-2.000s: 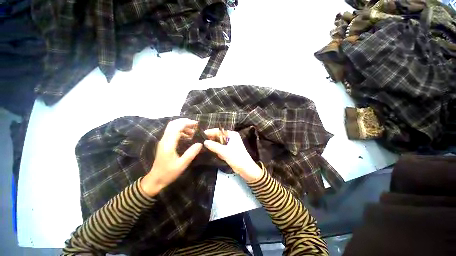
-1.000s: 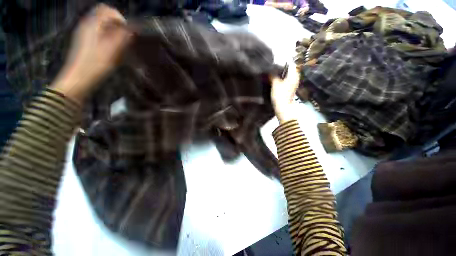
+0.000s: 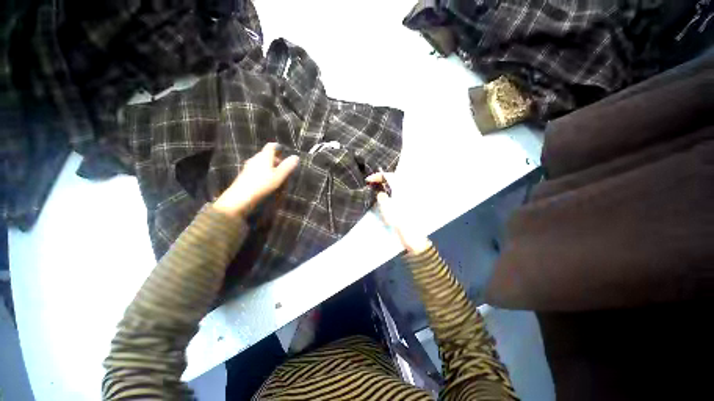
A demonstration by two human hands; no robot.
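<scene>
A dark brown plaid garment lies spread on the white table in front of me, with a small white tag near its upper middle. My left hand is on the garment, with thumb and index finger pinching its cloth. My right hand is at the garment's right edge, fingers curled on the cloth. A small dark thing shows at its fingertips, too blurred to name.
Plaid garments are heaped at the upper left and upper right. A gold-and-brown trimmed piece lies beside the right pile. Plain brown garments hang at the right. The white table's edge curves below the garment.
The garment, lifted and blurred one second ago, now lies flatter on the table. Both hands have come down onto it, and the view has shifted.
</scene>
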